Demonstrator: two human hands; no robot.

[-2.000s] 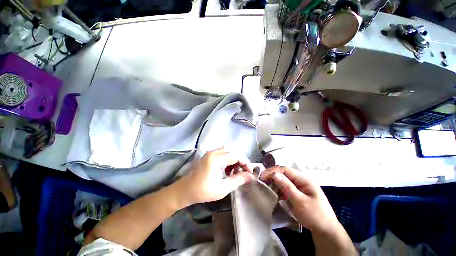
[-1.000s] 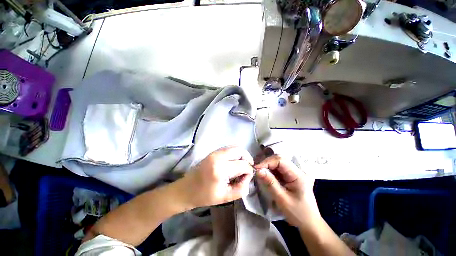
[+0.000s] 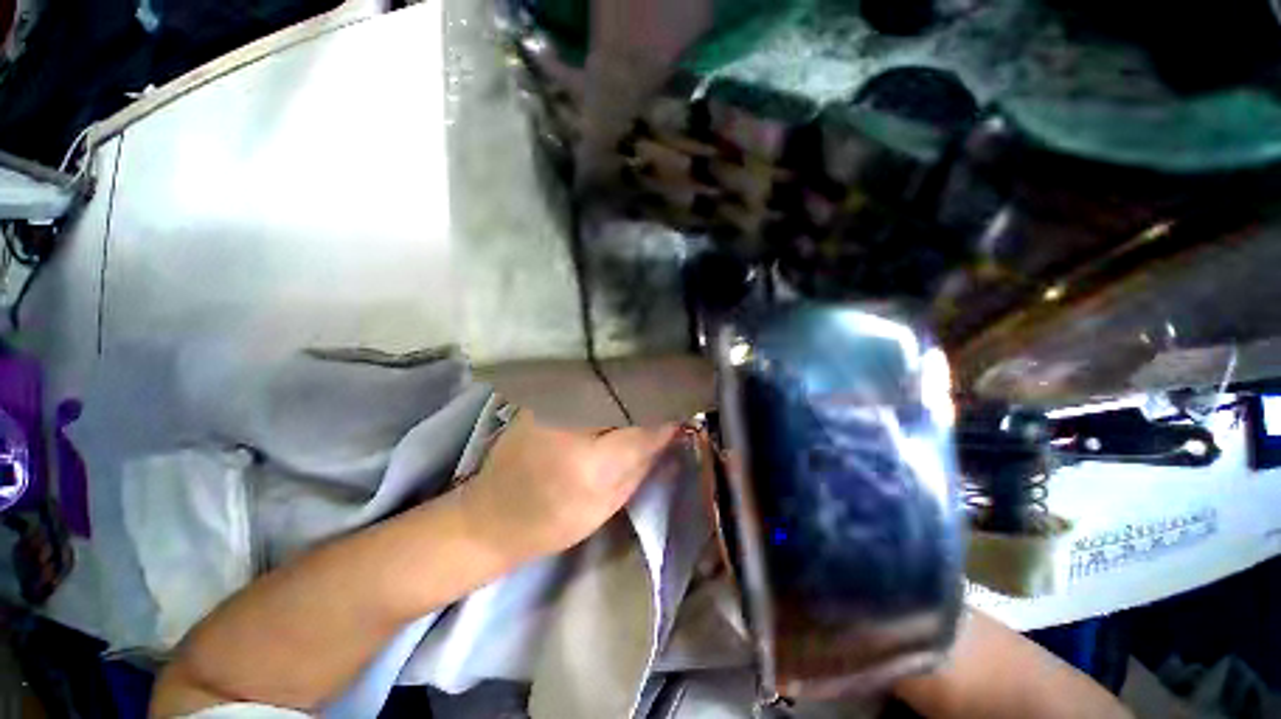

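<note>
The light grey garment (image 3: pixel 379 407) lies over the table's left part and hangs down at the front edge, with folds below my left hand. Its whitish square patch (image 3: pixel 183 527) is at the left. My left hand (image 3: pixel 562 471) pinches the garment's edge, fingertips by the chrome guard. My right forearm comes up from the lower right; the right hand itself is hidden behind the large chrome guard (image 3: pixel 857 492). The needle area is hidden too.
The sewing machine head (image 3: pixel 513 211) looms large and blurred across the top and right. A spring and cream knob (image 3: pixel 1019 555) are right of the chrome guard. Printed ruler marks (image 3: pixel 1145 541) show on the table's right. The purple box (image 3: pixel 17 429) is far left.
The view has moved in close to the machine head, which now covers much of the frame. The right hand has gone behind the chrome guard. The red scissors are no longer seen.
</note>
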